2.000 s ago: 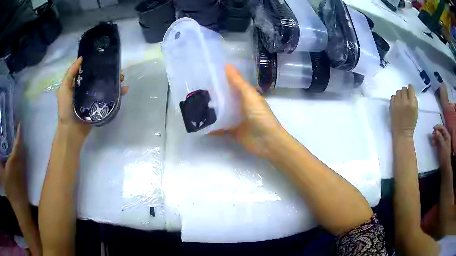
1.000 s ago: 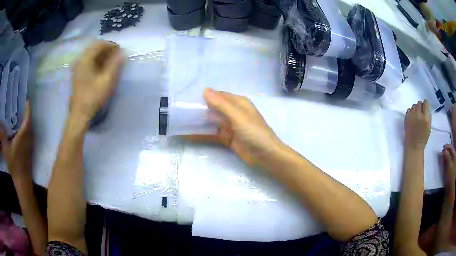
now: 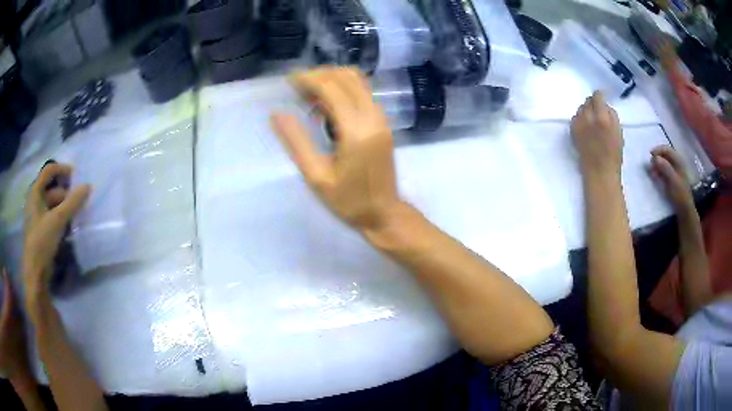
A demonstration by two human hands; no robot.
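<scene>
My left hand [image 3: 56, 205] is at the far left, blurred, its fingers curled. Dark parts [image 3: 62, 265] show beside and below it, probably a black cover; whether I grip it is unclear. A frosted translucent body [image 3: 104, 217] is just right of that hand, blurred, its far end hard to make out. My right hand [image 3: 345, 144] is raised over the bench, fingers apart and empty, just left of the stacked units. These units have frosted bodies and black slotted ends [image 3: 427, 98]; some black parts are wrapped in clear film.
Black cups [image 3: 164, 64] stand in columns at the back. A cluster of small black pieces [image 3: 87, 107] lies upper left. Foam sheets [image 3: 337, 241] cover the bench; a small black piece [image 3: 200, 366] lies near its front edge. Other people's hands [image 3: 598, 136] are at right, and one at far left.
The view has shifted to the right. The translucent body has left my right hand and is now beside my left hand. My right hand has opened and moved up toward the stacked units.
</scene>
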